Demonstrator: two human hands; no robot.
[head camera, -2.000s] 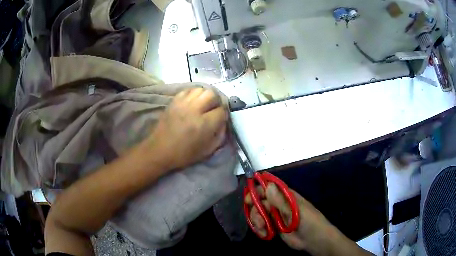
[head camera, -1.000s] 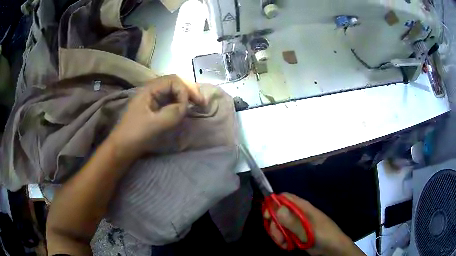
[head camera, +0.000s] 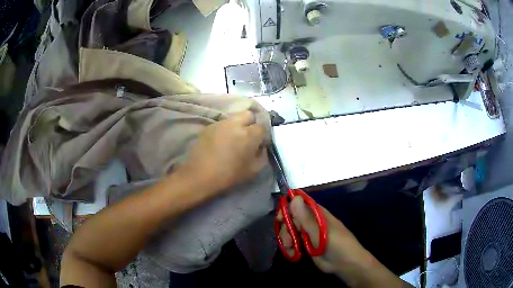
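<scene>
A grey-brown garment piece (head camera: 152, 124) lies heaped over the left of the table and hangs over its front edge. My left hand (head camera: 233, 147) is closed on the cloth near its right edge, its fingertips partly hidden. My right hand (head camera: 315, 230) holds red-handled scissors (head camera: 323, 225), fingers through the loops. The silver blades point up and left along the cloth's right edge, their tips hidden by cloth and my left hand. A small white label (head camera: 120, 91) shows on the cloth.
The white sewing machine (head camera: 360, 56) stands behind, its needle area (head camera: 274, 77) just beyond the cloth. The white table edge (head camera: 382, 143) runs right. Tan strips (head camera: 126, 70) and darker cloth are heaped at the back left. A round black grille (head camera: 490, 247) is at the lower right.
Since one second ago my left hand has moved right and down onto the cloth's right edge. The scissors have moved up and left, with their blades closer to that hand.
</scene>
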